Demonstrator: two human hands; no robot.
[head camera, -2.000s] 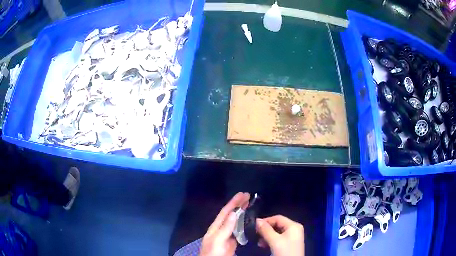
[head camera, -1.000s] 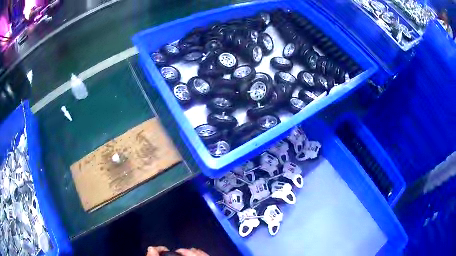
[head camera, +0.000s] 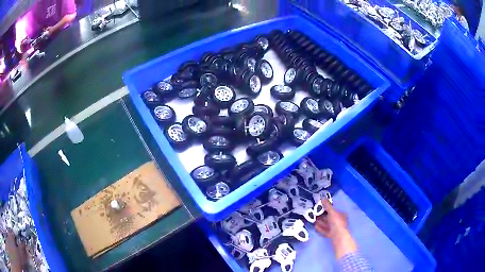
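Observation:
My right hand (head camera: 333, 224) is over the lower right tray, with its fingers on a white wheel sub-assembly (head camera: 323, 202) at the right end of the rows. Other white sub-assemblies (head camera: 268, 226) with dark wheel areas lie in rows to its left. My left hand (head camera: 16, 255) is at the bottom left, partly cut off by the picture's edge, among the white plastic parts (head camera: 18, 204) in the left tray. It is dim and blurred, and whether it grips a part cannot be seen.
A blue tray (head camera: 220, 209) of black wheels (head camera: 256, 126) stands above the sub-assemblies. A stained cardboard pad (head camera: 133, 212) with a small white knob (head camera: 115, 204) lies on the green bench, a squeeze bottle (head camera: 74, 132) behind it. A person's arm (head camera: 58, 24) shows top left.
The view has swung right. My hands, together over the lap holding a white part and black wheel two seconds ago, are now apart, the right at the sub-assemblies, the left at the white parts.

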